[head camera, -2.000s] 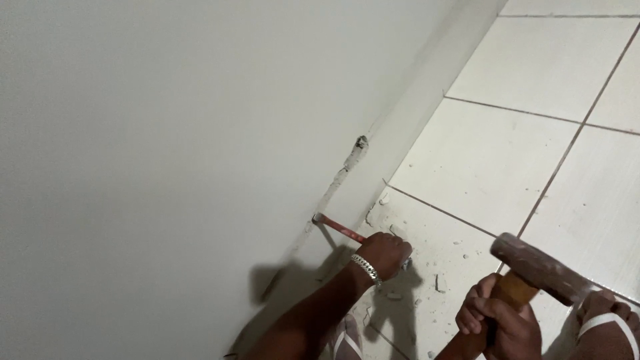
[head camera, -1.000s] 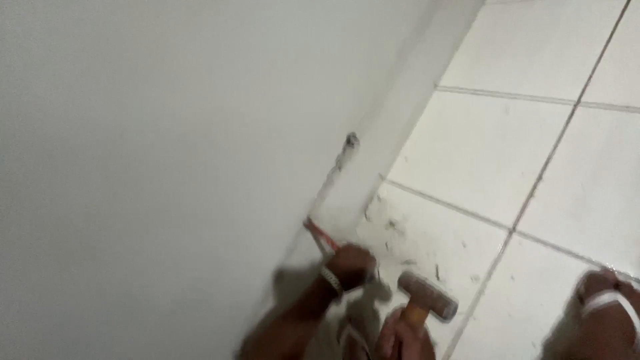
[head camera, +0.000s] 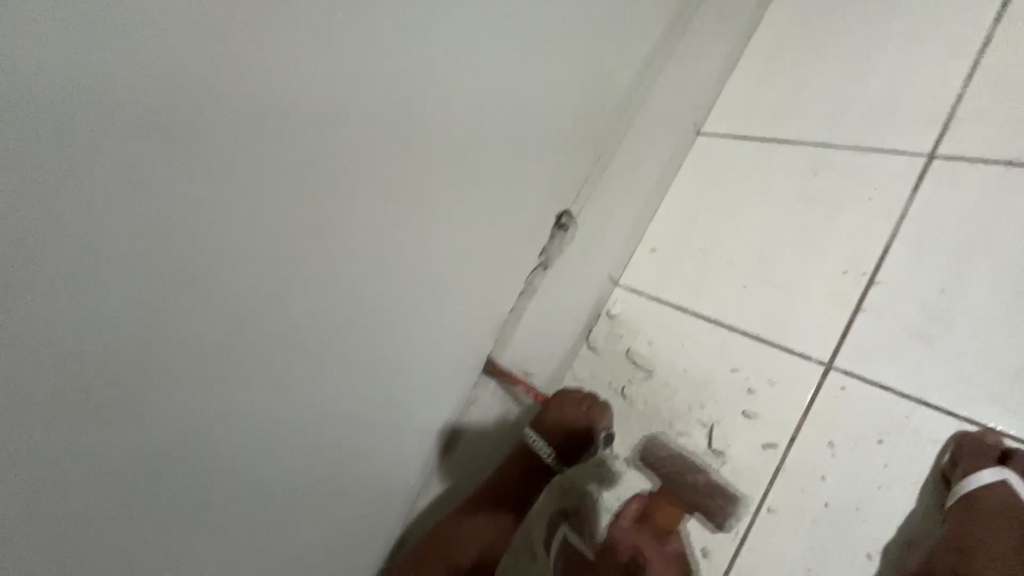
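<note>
My left hand (head camera: 572, 420), with a metal bracelet at its wrist, is closed around a red chisel (head camera: 516, 380). The chisel's tip touches the wall at the top edge of the baseboard (head camera: 604, 248), and its struck end shows just past my fist. My right hand (head camera: 644, 544) grips the wooden handle of a club hammer (head camera: 692, 484) at the lower middle. The blurred hammer head is to the right of my left hand, apart from the chisel. A rough chipped gouge (head camera: 556, 240) runs along the baseboard's top edge beyond the chisel tip.
Broken chips and dust (head camera: 640, 364) lie on the pale floor tiles (head camera: 768, 240) beside the baseboard. A plain light wall (head camera: 240, 240) fills the left side. A foot in a white-strapped sandal (head camera: 984, 480) is at the lower right; part of another strap shows beneath my hands.
The hammer has moved left from its place two seconds ago and is nearer my left hand. My left hand still holds the chisel against the wall.
</note>
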